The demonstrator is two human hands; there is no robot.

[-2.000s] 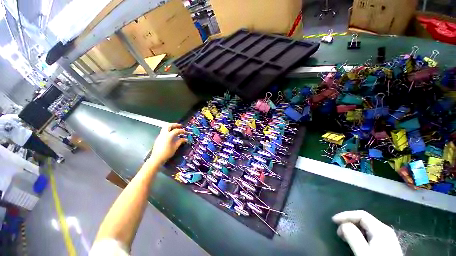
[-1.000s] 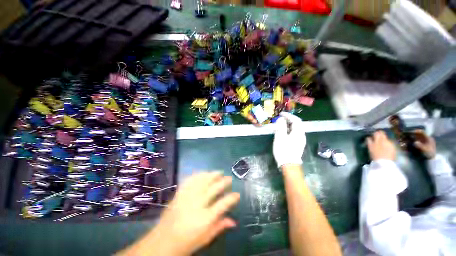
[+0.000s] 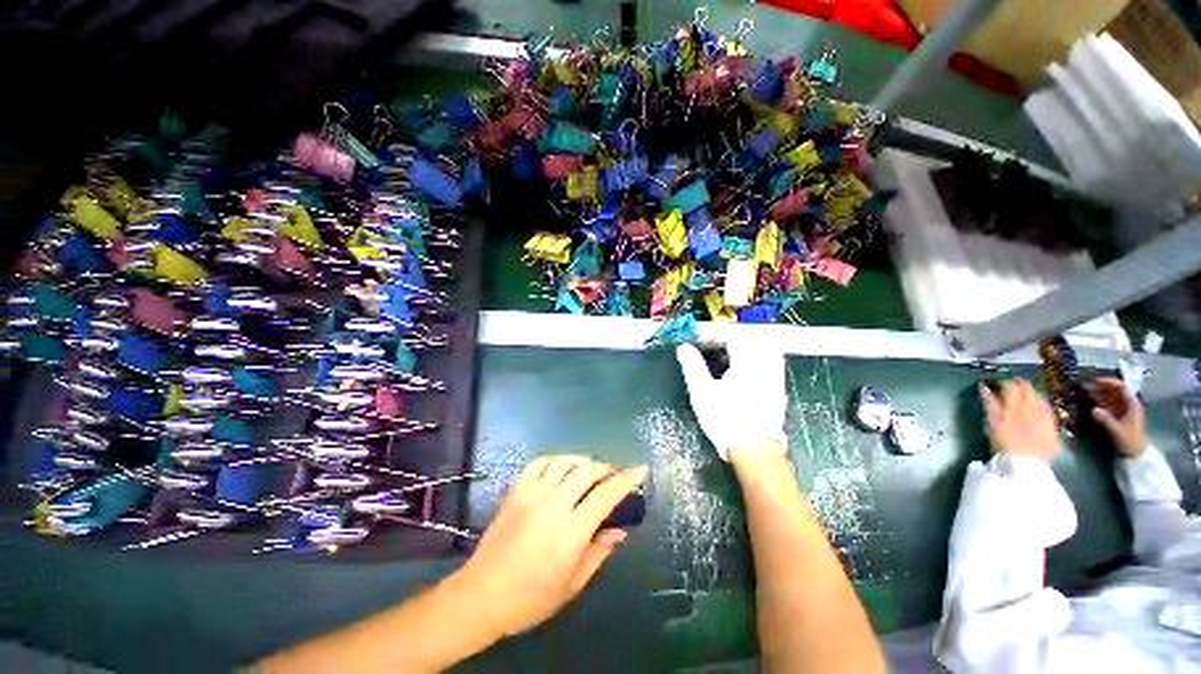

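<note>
My left hand [image 3: 547,543], bare, holds a small black glossy piece [image 3: 630,510] at its fingertips, low over the green bench. My right hand [image 3: 744,402], in a white glove, is at the white-grey strip with thumb and fingers bent around a dark gap. A teal binder clip [image 3: 674,329] lies at the strip by the thumb tip; whether it is gripped is unclear. The loose, multicoloured clip pile [image 3: 659,171] is behind the strip. On the left, a black tray [image 3: 454,435] holds rows of clamped units [image 3: 211,408] with wire handles sticking out.
Two small rounded pieces [image 3: 889,421] lie on the bench right of my gloved hand. A coworker's hands [image 3: 1025,419] hold a narrow spotted strip [image 3: 1058,375] at the right. White foam trays [image 3: 968,270] and a slanted metal bar [image 3: 1106,290] are at the far right.
The view has swung right from the filled tray. My left hand has taken hold of the black piece from the bench. My gloved hand has drawn back slightly from the pile; the teal clip now shows at the strip.
</note>
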